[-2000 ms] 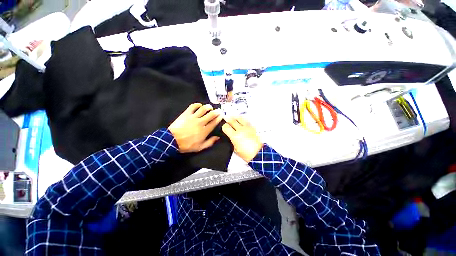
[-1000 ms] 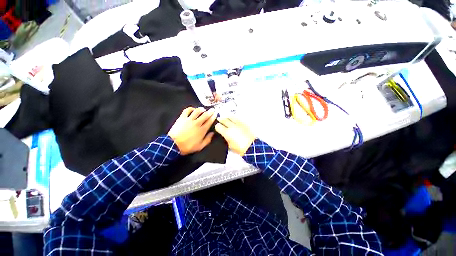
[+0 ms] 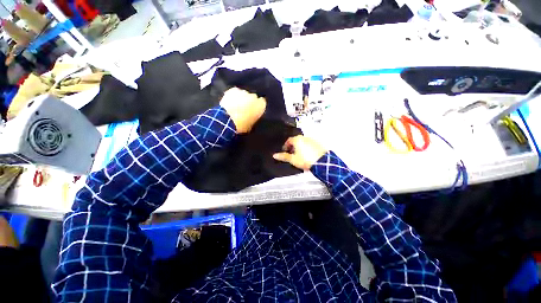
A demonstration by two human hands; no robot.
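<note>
A large matte black garment panel (image 3: 237,160) lies in front of me, its right edge beside the needle area (image 3: 305,100) of the white sewing machine. My left hand (image 3: 244,109) is curled on the upper middle of the panel and grips the cloth. My right hand (image 3: 304,152) is at the panel's right edge, thumb and index finger a little apart with dark cloth between and under them. Whether it pinches the cloth is not clear. The presser foot is too small and bright to make out.
Snips (image 3: 379,127), yellow-red scissors (image 3: 407,134) and a dark blue cord (image 3: 436,131) lie right of the needle. Black pieces (image 3: 258,31) lie behind the machine. A grey machine with a round vent (image 3: 48,137) and tan cloth (image 3: 56,80) are left. A blue bin (image 3: 234,228) is below the table.
My left hand has left the needle area and moved up and left over the cloth, now curled. My right hand has moved slightly away from the needle. The view has shifted left, and the panel's lower part is rearranged.
</note>
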